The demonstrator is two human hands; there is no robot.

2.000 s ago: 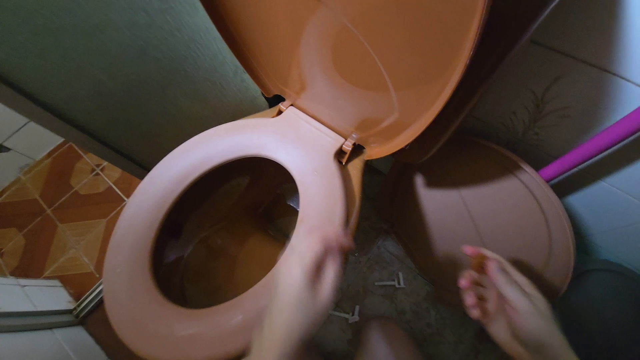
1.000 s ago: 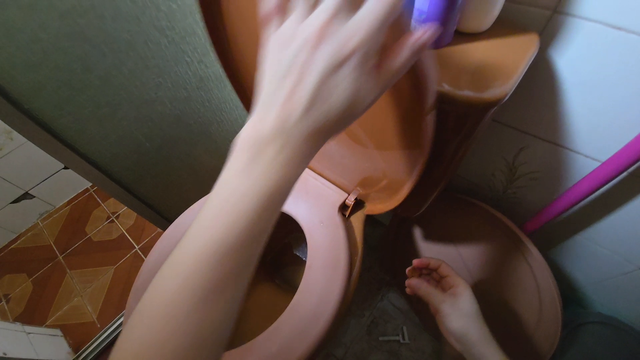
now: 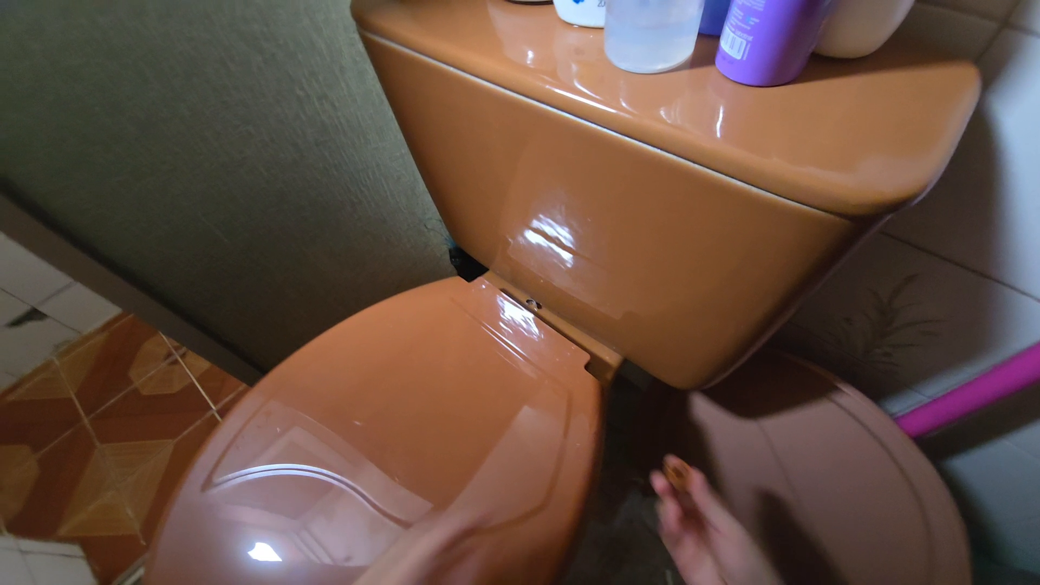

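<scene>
An orange-brown plastic toilet lid (image 3: 390,406) lies lowered over the seat and bowl. My left hand (image 3: 439,536) is blurred at the lower edge of the view, over the front right part of the lid; its fingers are not clear. To the right of the lid, my right hand (image 3: 699,520) pinches a small orange-brown part (image 3: 676,474) between thumb and fingertips; its exact kind cannot be told. Behind the lid runs the hinge area (image 3: 532,305), with a small hole or fitting visible in the ledge before the cistern.
The glossy cistern (image 3: 609,187) carries a purple bottle (image 3: 768,41), a clear bottle (image 3: 654,32) and other containers. A round brown lid-like surface (image 3: 845,463) stands at right, near a pink pole (image 3: 975,390). A green panel (image 3: 203,146) borders the left side.
The toilet lid has come down from upright and now covers the seat. My left hand, raised in front of the lid a second ago, is now low. The view has shifted up to the cistern.
</scene>
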